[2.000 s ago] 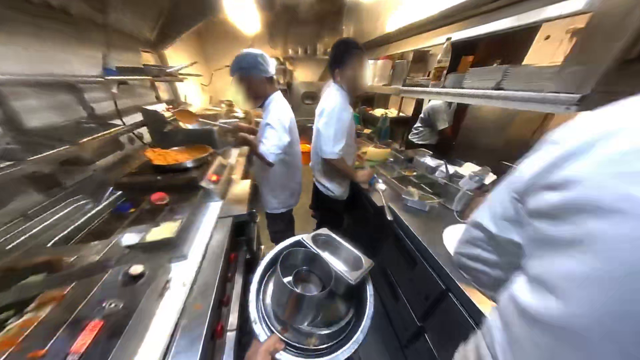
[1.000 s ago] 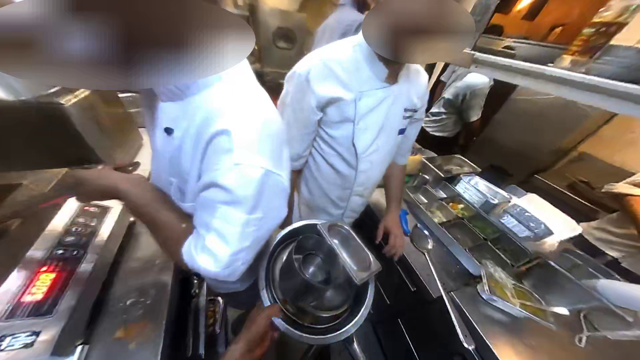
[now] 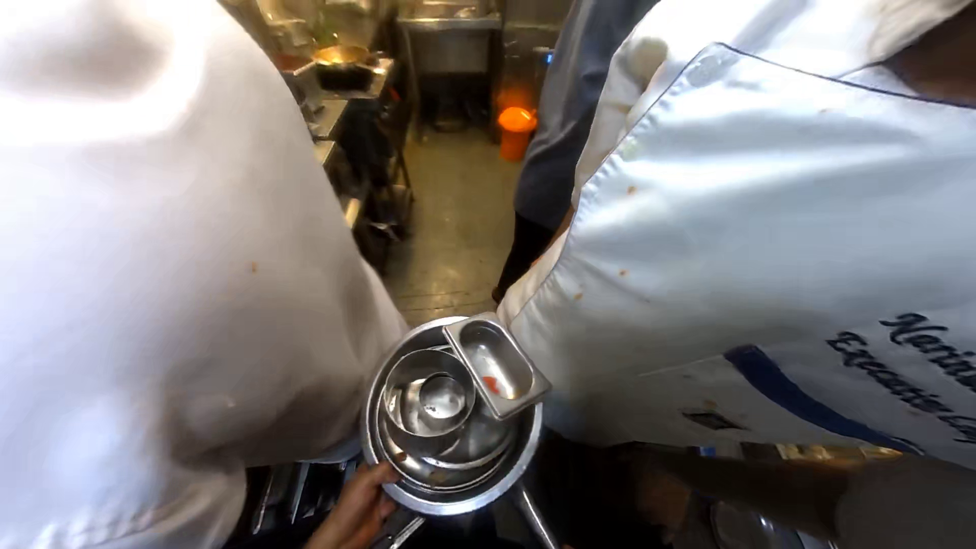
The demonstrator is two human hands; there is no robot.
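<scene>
My left hand [image 3: 360, 507] grips the rim of a large round steel bowl [image 3: 375, 427] from its lower left, with the thumb over the edge. Nested inside are more steel bowls, a round steel container [image 3: 398, 381] and a small steel cup [image 3: 442, 395]. A rectangular steel insert pan [image 3: 488, 358] leans over the bowl's upper right rim, with an orange-red scrap of food in it. A metal handle [image 3: 535, 518] slants down from below the bowl. Of my right hand, at most a fingertip shows at the bottom edge; its hold is hidden.
Two people in white jackets stand close on either side, a torso [image 3: 191, 229] at left and another [image 3: 762, 252] at right. Between them runs a floor passage [image 3: 450, 221]. Beyond are an orange bucket [image 3: 517, 136], a pan [image 3: 341, 57] on a counter and a dark-clothed person [image 3: 560, 130].
The view has moved forward between the two people in white, who now stand much nearer on both sides. My left hand stays on the bowl's rim.
</scene>
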